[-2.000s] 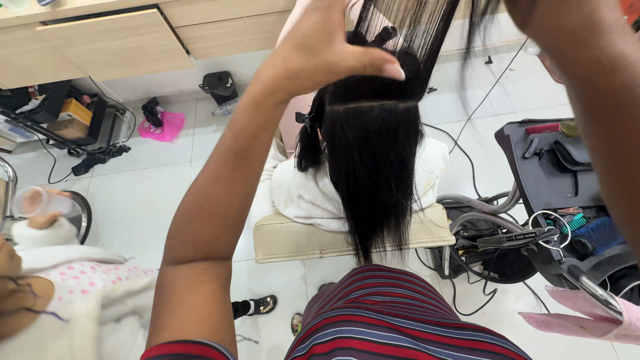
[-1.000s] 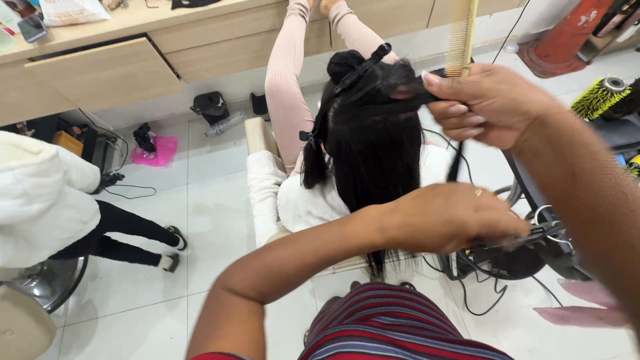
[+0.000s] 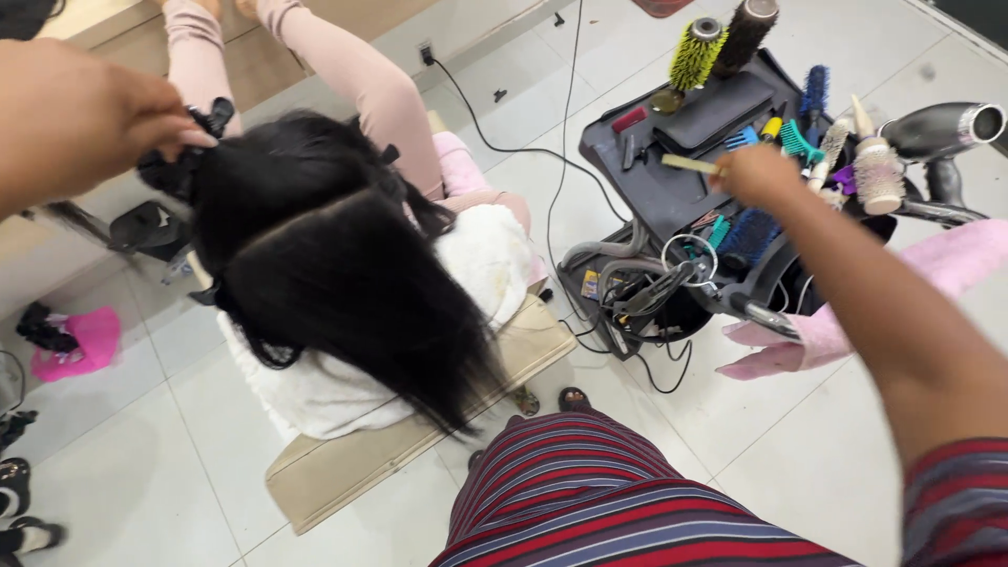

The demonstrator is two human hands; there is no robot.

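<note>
My left hand (image 3: 118, 118) is at the upper left, its fingertips at a black hair clip (image 3: 213, 118) on top of the seated person's head; whether they grip the clip or hair I cannot tell. Straight black hair (image 3: 354, 307) hangs down the person's back over a white towel (image 3: 488, 256), with a parting across the head. Over the dark salon trolley (image 3: 622, 177) at the right, my right hand (image 3: 752, 177) holds a pale yellow comb (image 3: 689, 164), partly hidden in the fingers.
The trolley carries a green round brush (image 3: 698, 53), a black case (image 3: 717, 114), other brushes and a hair dryer (image 3: 933, 130). A cable (image 3: 496, 146) runs over the floor to the trolley. The beige chair back (image 3: 425, 433) stands between me and the person. A pink cloth (image 3: 835, 335) hangs off the trolley.
My right hand has moved from beside the head to over the trolley with the comb. My left hand has gone from low behind the hair to the top of the head. The view has swung right.
</note>
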